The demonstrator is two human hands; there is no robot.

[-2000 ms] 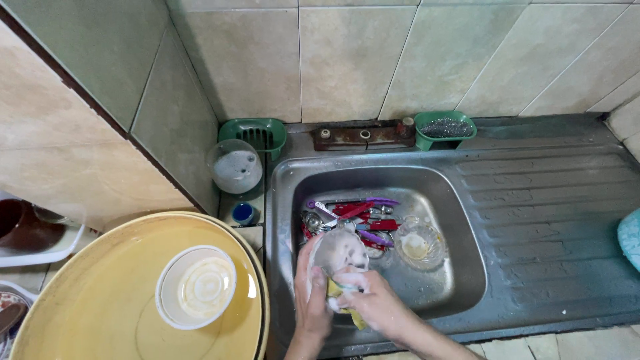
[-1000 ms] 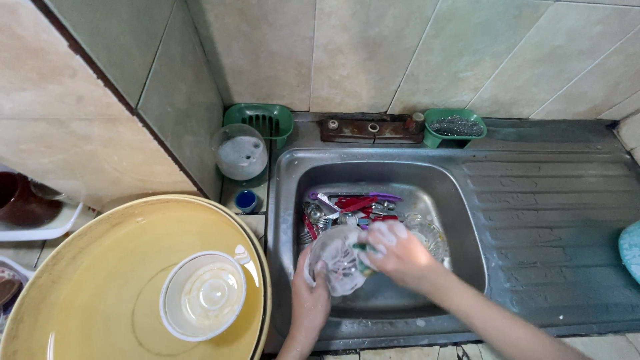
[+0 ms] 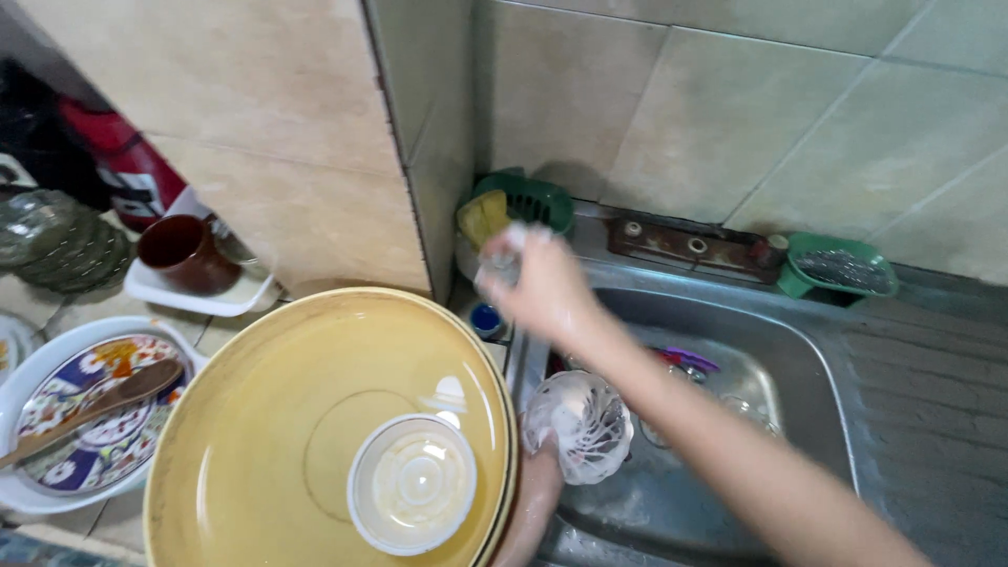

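My left hand [image 3: 539, 480] holds a soapy clear glass bowl [image 3: 580, 427] over the left side of the steel sink [image 3: 819, 394]. My right hand [image 3: 539, 283] is blurred and reaches over the sink's back left corner, its fingers around a foamy yellow-and-green sponge [image 3: 484, 216] that partly shows above them, near a green plastic basket [image 3: 543, 201]. Under my right forearm, red and purple-handled cutlery [image 3: 689, 360] and another glass dish [image 3: 740, 405] lie in the sink, partly hidden. A blue-topped small container [image 3: 485, 317] stands below my right hand.
A large yellow basin [image 3: 315, 339] at the left holds a white bowl [image 3: 412, 484]. Beyond it are a patterned dish [image 3: 102, 394] with a wooden spoon [image 3: 118, 398], a brown mug [image 3: 185, 252] in a white tray and stacked glass dishes [image 3: 63, 236]. A green scourer holder [image 3: 839, 268] stands behind the sink.
My right hand has moved from the glass bowl to the back left corner by the green basket. My left hand still holds the bowl. The view has turned left.
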